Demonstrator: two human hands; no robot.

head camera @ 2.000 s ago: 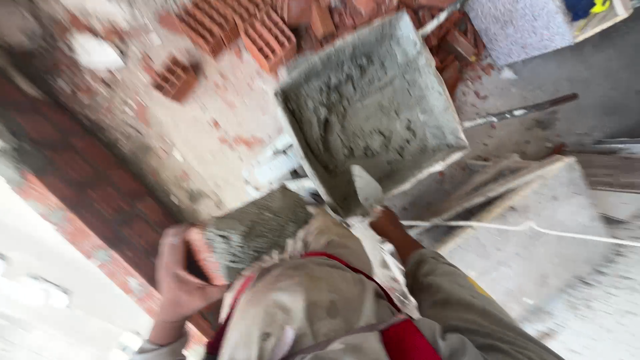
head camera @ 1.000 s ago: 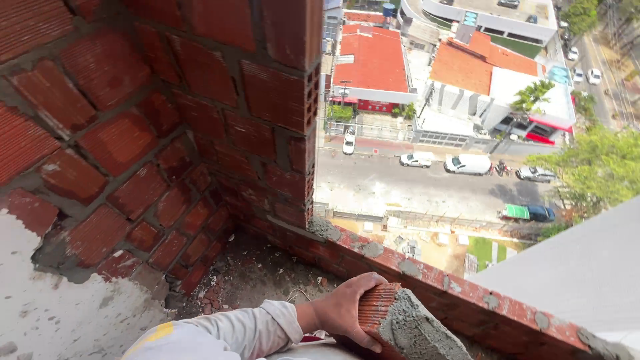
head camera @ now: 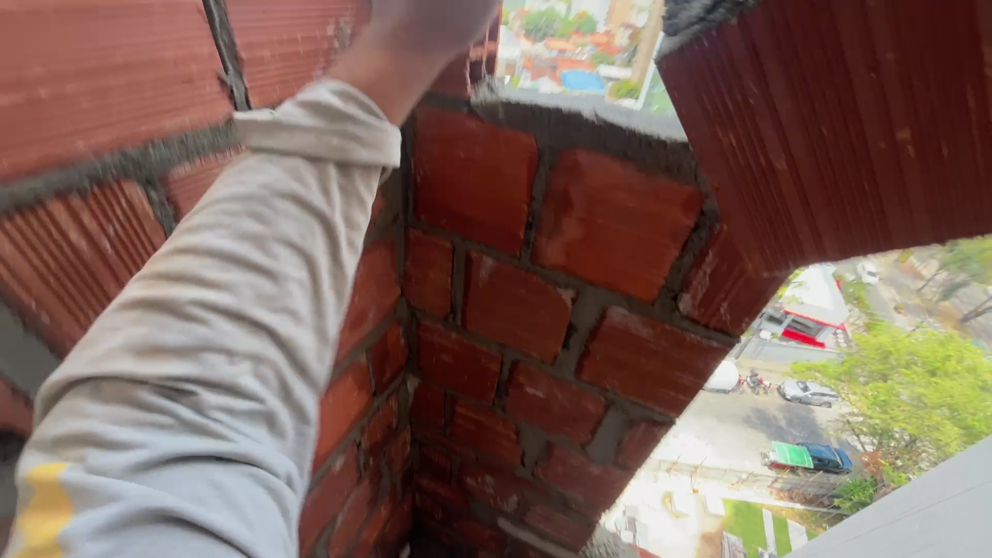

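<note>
My left hand (head camera: 438, 27) is reaching up at the top edge, blurred and partly cut off, beside the upper part of a hollow clay brick wall (head camera: 480, 182). Its fingers are out of view, so what they touch or hold cannot be told. Grey mortar (head camera: 589, 116) lines the top of that wall. At the upper right, near the camera, a large ribbed clay brick (head camera: 845, 132) is tilted, with wet mortar (head camera: 701, 15) on its upper left end. What supports this brick does not show. My right hand is outside the view.
Another brick wall (head camera: 101, 85) with mortar joints runs along the left and meets the first in a corner. Beyond the wall's slanting right edge is a deep drop to a street with a parked car (head camera: 807, 393) and a tree (head camera: 914, 387). A pale surface (head camera: 914, 511) crosses the lower right.
The view has swung from the mortar trough to the walls. My left hand, gripping a mortared brick one second ago, now reaches up at the top edge. The trowel hand has left view.
</note>
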